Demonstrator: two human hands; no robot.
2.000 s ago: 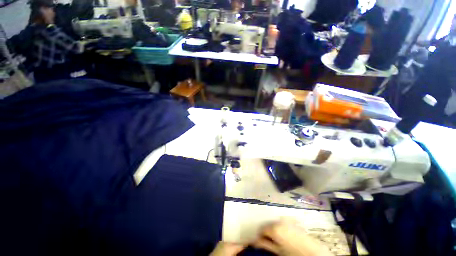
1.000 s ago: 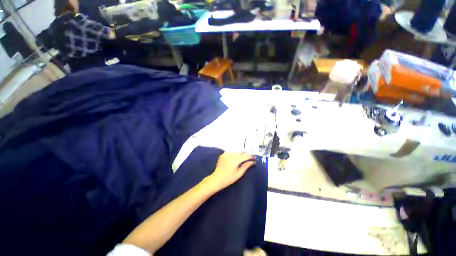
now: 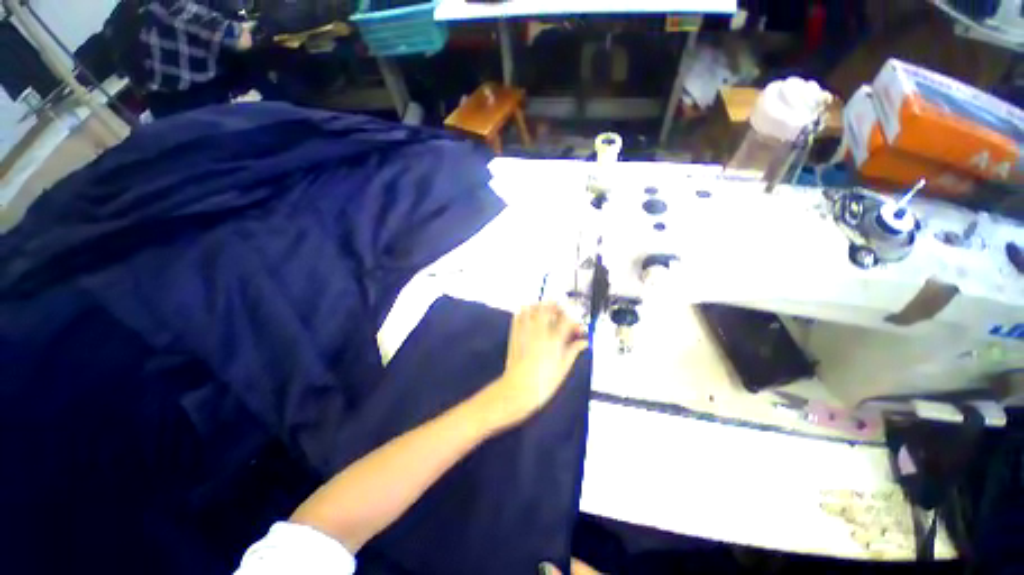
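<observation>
A flat dark navy cloth piece [image 3: 483,472] lies on the white machine table, its right edge running up to the presser foot and needle [image 3: 596,294]. My left hand [image 3: 544,354] rests on top of the cloth just below the needle, fingertips near the foot; it presses the cloth flat. My right hand [image 3: 575,568] is mostly cut off by the bottom edge, at the cloth's lower right edge; what its fingers do is hidden. The white sewing machine head [image 3: 775,247] extends to the right.
A large rumpled navy heap [image 3: 281,236] fills the left. A black smartphone [image 3: 755,346] lies under the machine arm. Orange and white boxes [image 3: 949,135] and a white thread cone [image 3: 789,108] stand behind the head. Dark cloth hangs at right. A wooden stool [image 3: 490,112] and a person are beyond.
Since two seconds ago, my left hand has come up from the bottom edge onto the cloth by the needle, and the cloth now reaches the foot. The camera view has shifted right and downward.
</observation>
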